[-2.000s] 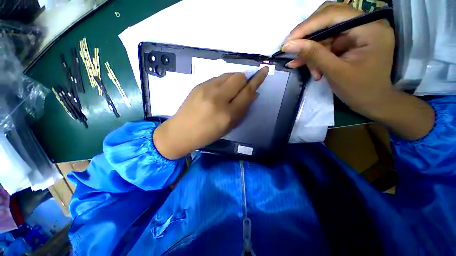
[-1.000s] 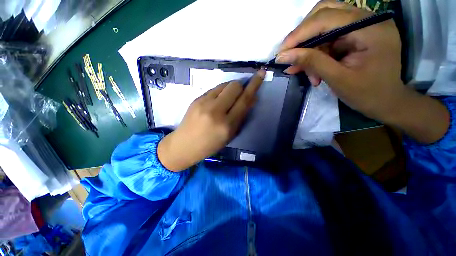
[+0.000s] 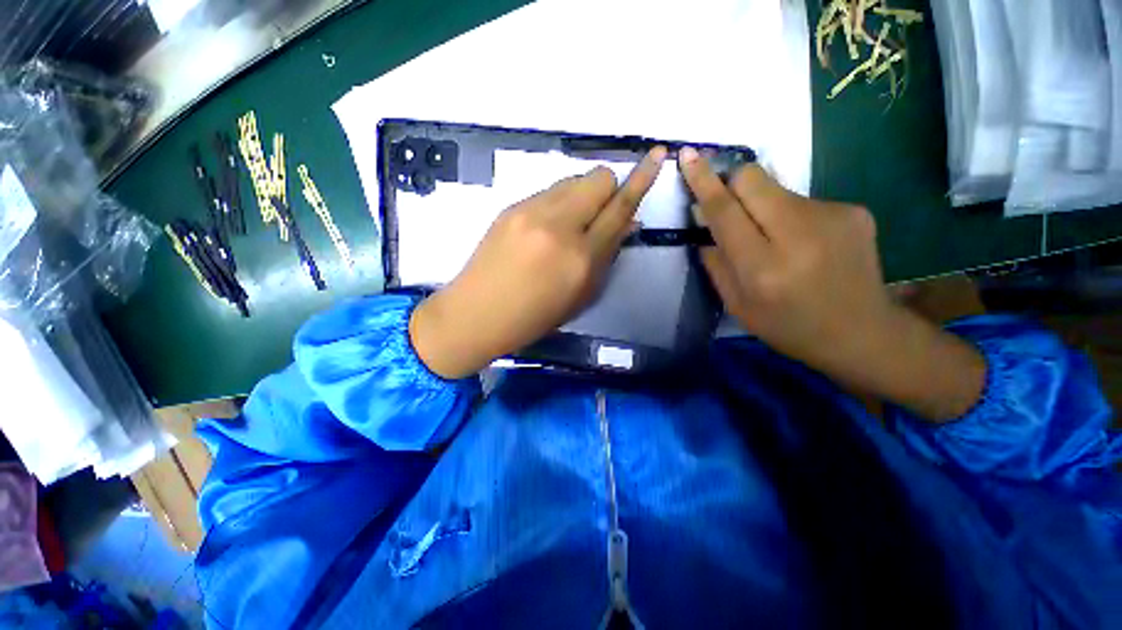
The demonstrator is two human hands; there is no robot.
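Observation:
The dark tablet back cover (image 3: 621,314) lies inside up in front of me, camera holes at its upper left corner, white patches inside. My left hand (image 3: 535,265) rests over it with a fingertip on the far long edge. My right hand (image 3: 800,259) has a fingertip on the same edge, just right of the left one. The dark tweezers (image 3: 668,236) lie across the housing, their right end hidden under my right hand. A thin black strip (image 3: 603,144) runs along the far edge; its right part is hidden by my fingertips.
A white sheet (image 3: 554,74) lies under the housing. Gold-and-black strips (image 3: 265,172) and black strips (image 3: 209,265) lie at left on the green mat (image 3: 308,351). Yellow-tan slivers (image 3: 876,37) are at upper right, beside translucent sleeves (image 3: 1027,111). A clear plastic bag (image 3: 74,185) is at far left.
My right hand has turned down from its pen-like hold on the tweezers and moved its fingertip onto the edge. The tweezers now point left across the housing. My left fingertip stays near the edge.

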